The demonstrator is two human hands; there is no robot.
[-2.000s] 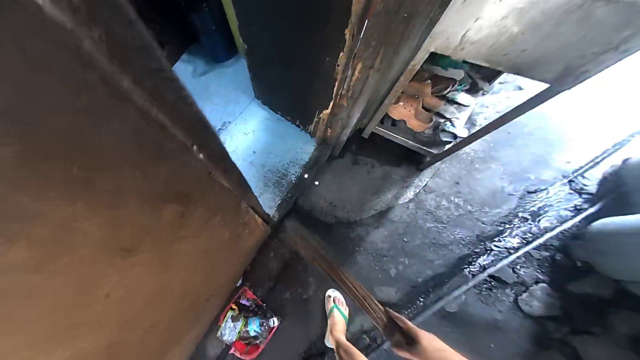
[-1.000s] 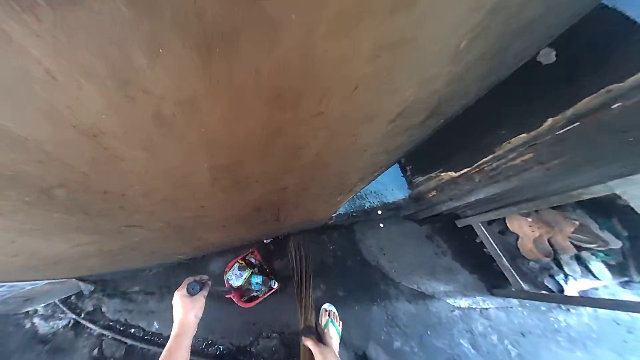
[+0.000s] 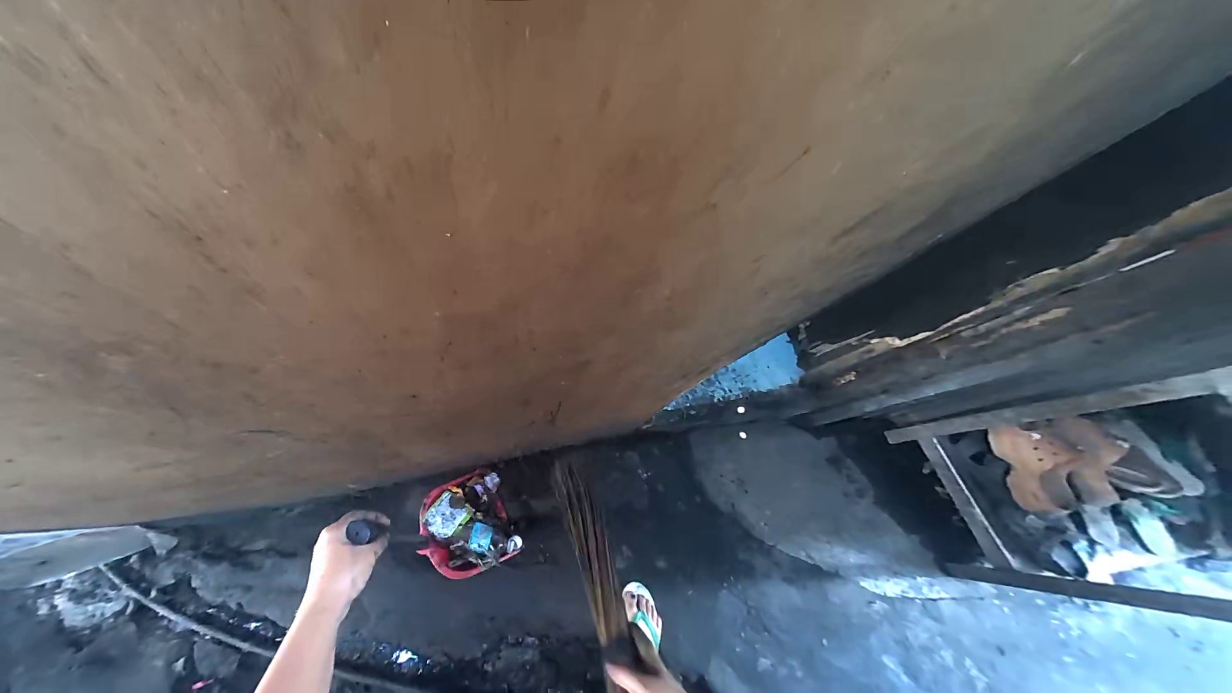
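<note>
My left hand (image 3: 342,561), at lower left, grips the dark round end of a handle (image 3: 362,532). That handle seems to belong to a red plastic dustpan (image 3: 456,571) just right of the hand, which holds wrappers and other litter (image 3: 472,525). At the bottom edge, my right hand (image 3: 643,678), partly cut off, is closed around a stick broom (image 3: 592,553). Its thin bristles point up the view, towards the foot of a brown wooden door panel, with the tips on the dark floor right of the dustpan.
The brown panel (image 3: 539,241) fills the upper view, with a blue floor (image 3: 756,373) showing past its edge. Shoes (image 3: 1054,462) lie on a low rack (image 3: 972,500) at right. My foot in a flip-flop (image 3: 643,612) stands beside the broom. A hose or cable (image 3: 192,628) crosses rough ground at lower left.
The view has swung left since two seconds ago, bringing my left hand into sight. The broom's bristle tips have swung left relative to its handle since one second ago.
</note>
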